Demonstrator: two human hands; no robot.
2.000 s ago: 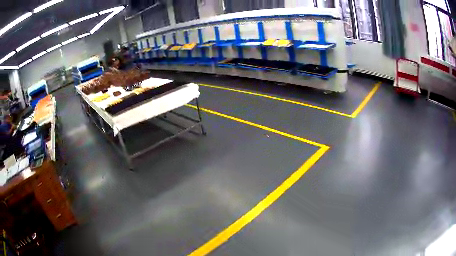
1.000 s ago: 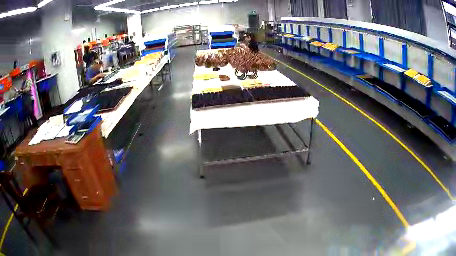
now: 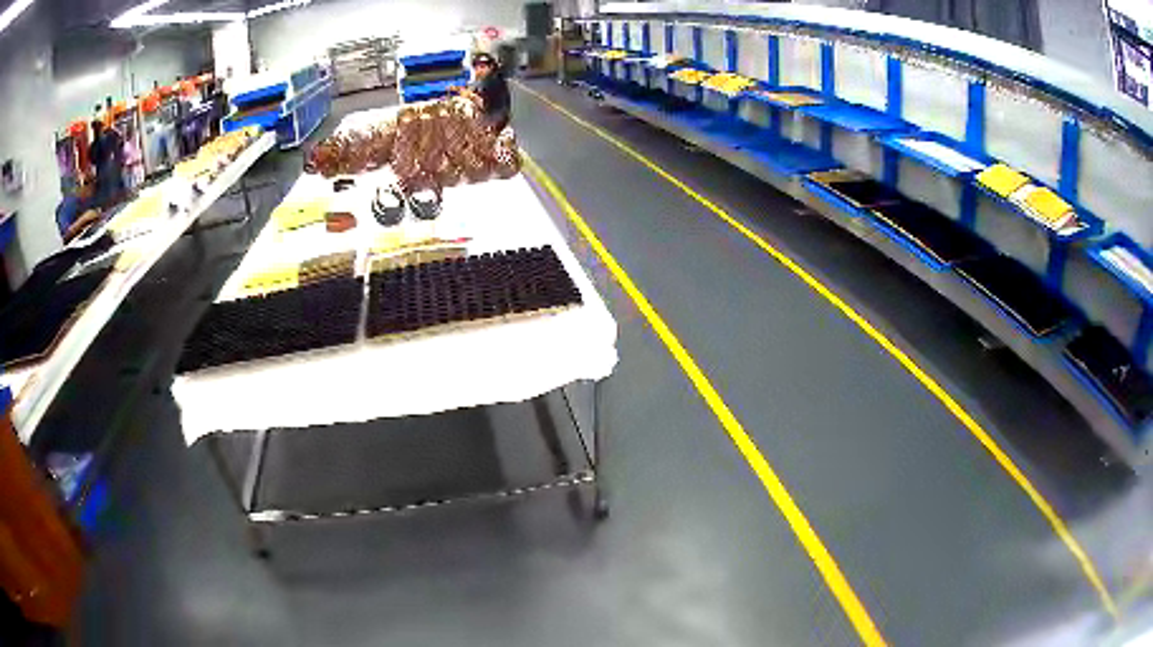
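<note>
Neither of my hands is in the picture. Nearest in front stands a long table point(image 3: 392, 379) with a white cover and metal legs. Two flat boards of black strips point(image 3: 474, 291) lie side by side near its front edge. Yellow sheets point(image 3: 269, 274) lie behind them. Two small dark rounded loops point(image 3: 407, 205) stand further back on the cloth. A mass of brown curved bands point(image 3: 436, 145) is heaped at the table's far part.
A person point(image 3: 491, 95) is beside the table's far end. A blue-and-white shelf rack point(image 3: 872, 123) with dark trays runs along the right. Another white table point(image 3: 127, 247) is at left, with brown wood point(image 3: 38, 544) at lower left. Yellow lines point(image 3: 708, 398) mark the grey floor.
The view has swung left and moved closer to the white table. The desk has slid mostly out at the lower left. The person at the far end shows more clearly.
</note>
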